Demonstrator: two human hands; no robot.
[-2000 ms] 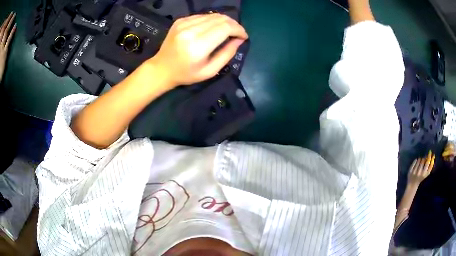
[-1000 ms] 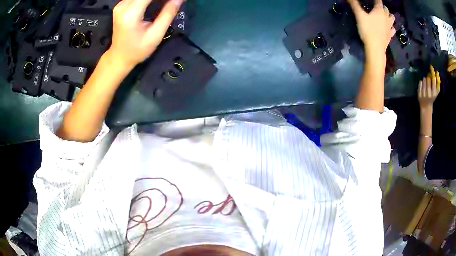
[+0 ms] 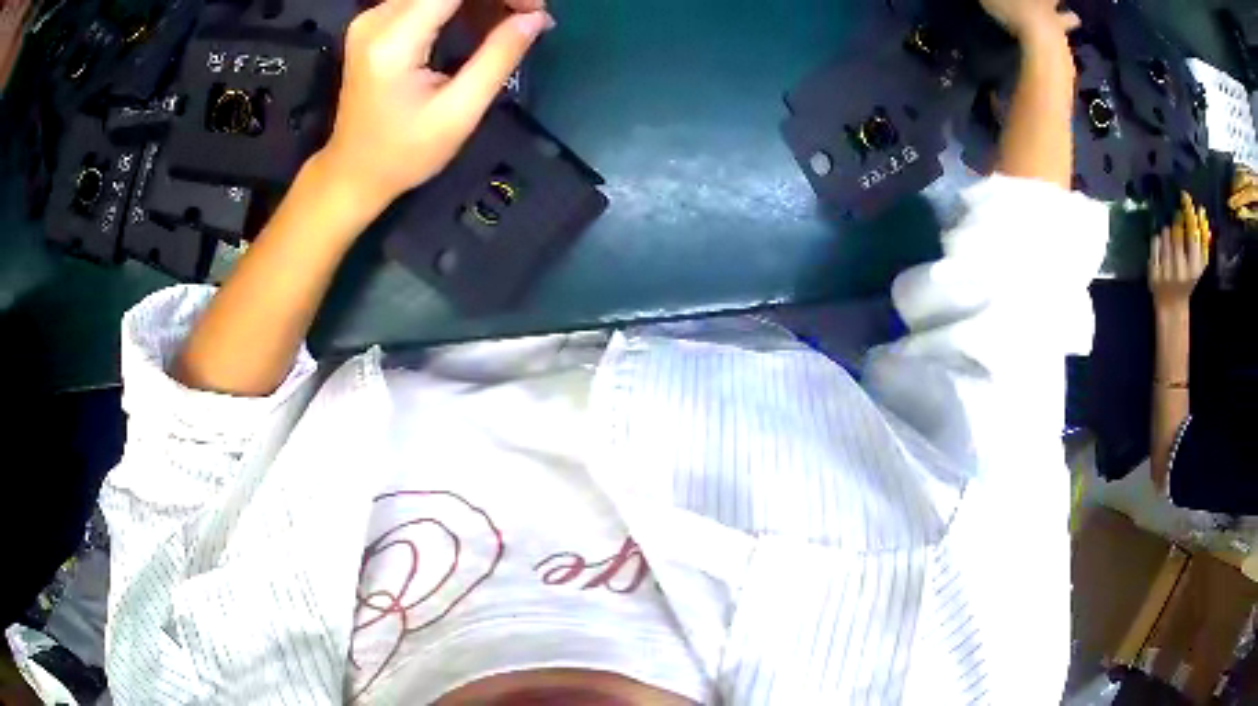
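Observation:
My left hand is over the left panels, thumb and fingertips close together near the top edge. I cannot tell if it holds a small part. A near black panel with a gold ring lies below it by the table edge. My right hand is at the top right, partly cut off by the picture's edge. What it holds cannot be seen. A black panel with white printing and a gold ring lies left of my right forearm.
Black panels overlap in a pile at left on the green bench. More panels lie at right. Another person's hand with yellow fingertips is at the far right. Cardboard boxes stand below right.
My right hand has moved up, partly out of the picture. My left thumb and fingertips are closer together, and the hand has shifted slightly right. The near panel has barely moved.

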